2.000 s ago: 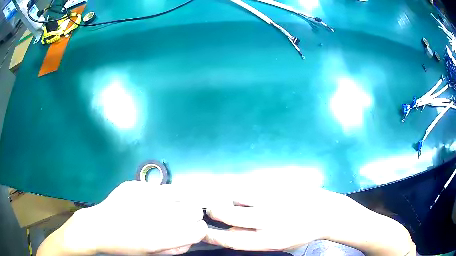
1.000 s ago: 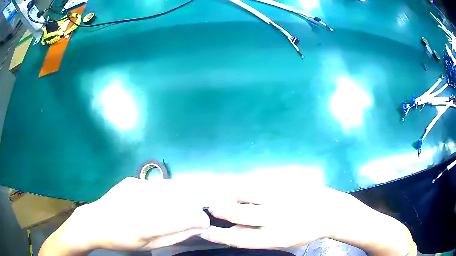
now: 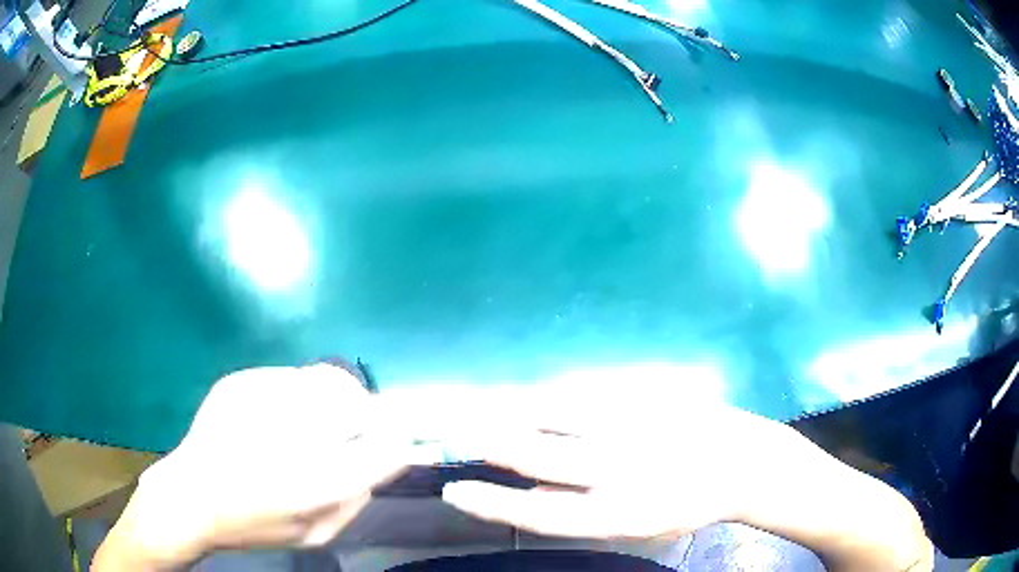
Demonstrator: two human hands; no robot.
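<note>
My left hand (image 3: 268, 458) is at the bottom left, overexposed, with its fingers pointing right. My right hand (image 3: 648, 469) is at the bottom centre-right, its fingertips pointing left and a little apart. A small gap lies between the hands, with a thin dark and pale bit (image 3: 453, 454) near the fingertips; glare hides what it is. A black tape roll (image 3: 363, 375) lies on the green table (image 3: 503, 246), mostly hidden behind my left hand.
Two white cable assemblies (image 3: 598, 45) lie at the far side. A white and blue harness pile (image 3: 983, 207) is at the right. A yellow item (image 3: 110, 87), an orange strip (image 3: 115, 134) and a black cord (image 3: 279, 47) are at the far left.
My left hand has moved up and away from my right fingertips, widening the gap between the hands. It now covers most of the tape roll. My right hand has hardly moved.
</note>
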